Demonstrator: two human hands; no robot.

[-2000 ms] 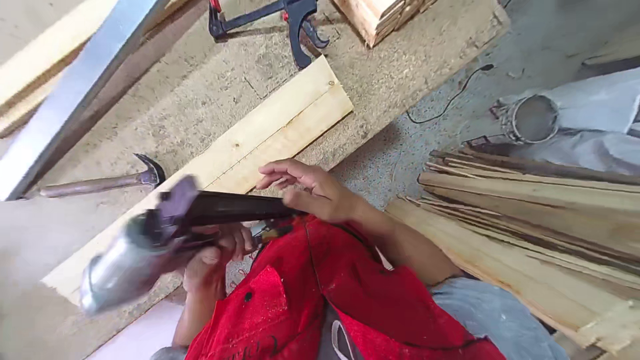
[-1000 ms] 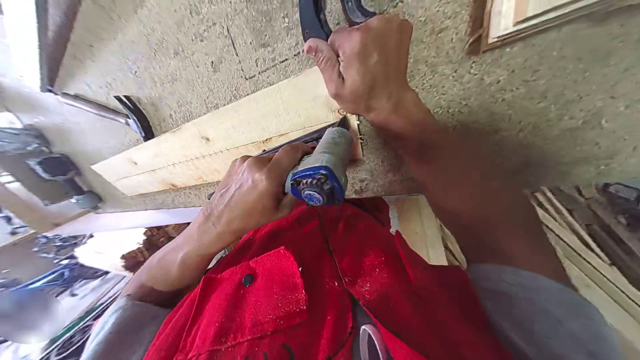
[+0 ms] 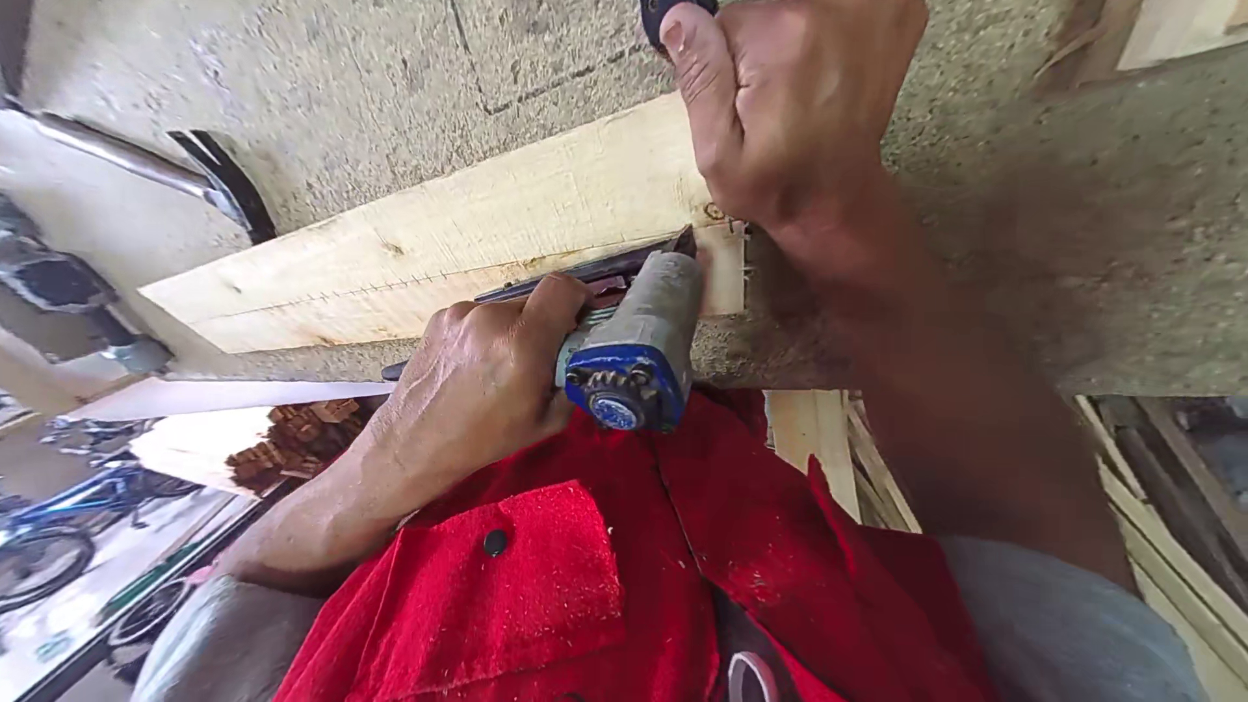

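Observation:
My left hand (image 3: 492, 366) is wrapped around the handle of a pneumatic nail gun (image 3: 639, 336), a grey tool with a blue end cap. Its nose rests at the right end of a pale wooden board (image 3: 439, 219), which has a lengthwise seam and lies on the rough workbench (image 3: 370, 88). At the top right my right hand (image 3: 799, 97) is closed on a black clamp handle (image 3: 673, 12), seen only in part. The hand lies just over the board's upper right end.
A claw hammer (image 3: 219, 185) lies left beyond the board. Another tool (image 3: 73, 283), partly cut off, is at the left edge. Wood strips (image 3: 1170, 556) stand below the bench at right. A blue bicycle (image 3: 68, 517) and bundled wood (image 3: 292, 439) are at lower left.
Two seconds ago the nail gun was raised off the board, with my right hand beside it. Now its nose is at the board's right end and my right hand grips the clamp. The view has moved closer.

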